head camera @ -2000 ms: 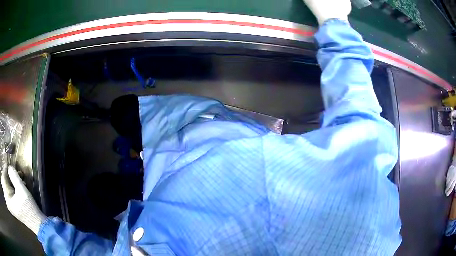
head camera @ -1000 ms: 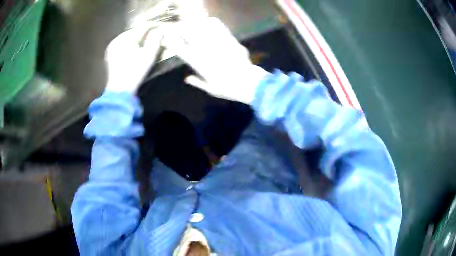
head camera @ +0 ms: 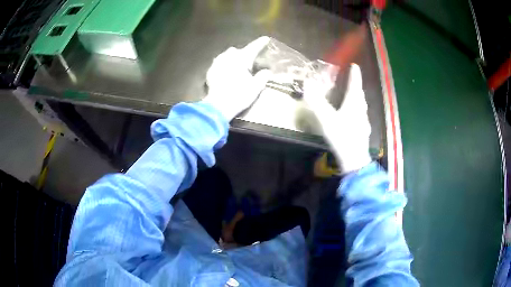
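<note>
A clear, crinkled plastic bag (head camera: 286, 59) with small dark parts inside is above the front part of the steel bench. My left hand (head camera: 234, 81), in a white glove, grips the bag's left side between thumb and fingers. My right hand (head camera: 344, 117), in a white glove and blurred, is at the bag's right side. Its thumb and fingers are spread, and whether it touches the bag is hard to tell. A white sheet-like patch (head camera: 273, 114) lies under the bag near the bench edge; glare makes it unclear.
Green stands (head camera: 115, 28) are on the steel bench (head camera: 168, 73) at the far left. A blurred red-orange bar (head camera: 348, 46) lies beyond my right hand. A yellow ring shape (head camera: 263, 10) is at the far side. The green conveyor (head camera: 448, 140) runs along the right.
The view has turned towards the bench. My hands, close together a second ago, are now apart at either side of the bag. Two seconds ago my right hand was over the conveyor.
</note>
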